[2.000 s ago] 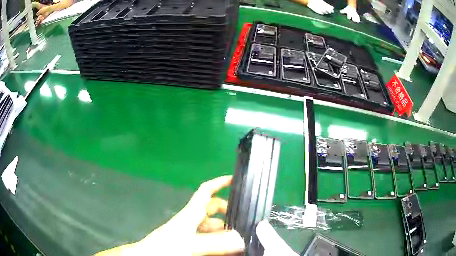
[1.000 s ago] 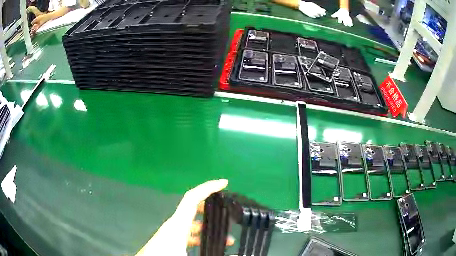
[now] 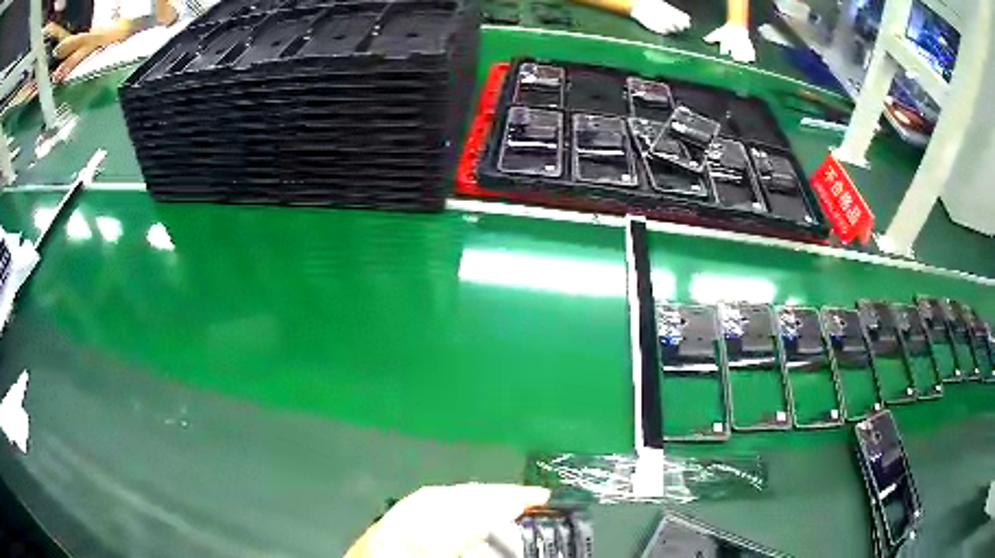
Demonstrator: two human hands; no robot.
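My left hand [image 3: 447,521] is at the bottom edge, partly cut off, its fingers around a stack of phone frames [image 3: 556,532]. Only the striped top end of the stack shows. My right hand is not in view. Several phone mid-frames [image 3: 753,365] stand in a row on the green belt, right of the black-and-white stop bar [image 3: 646,349]. One more dark frame [image 3: 889,480] lies tilted below the row. Another frame [image 3: 698,540] is cut off by the bottom edge.
A tall stack of black trays [image 3: 295,131] stands behind the belt. Beside it, a filled black tray [image 3: 655,196] lies over a red tray [image 3: 480,136], near a red sign [image 3: 840,196]. Clear film [image 3: 709,476] lies by the stop bar. Another person's white-gloved hands [image 3: 731,41] show beyond.
My left hand and the stack have moved down, and the stack is now mostly out of the picture. My right hand, earlier at the stack, has left view. The whole view has shifted slightly.
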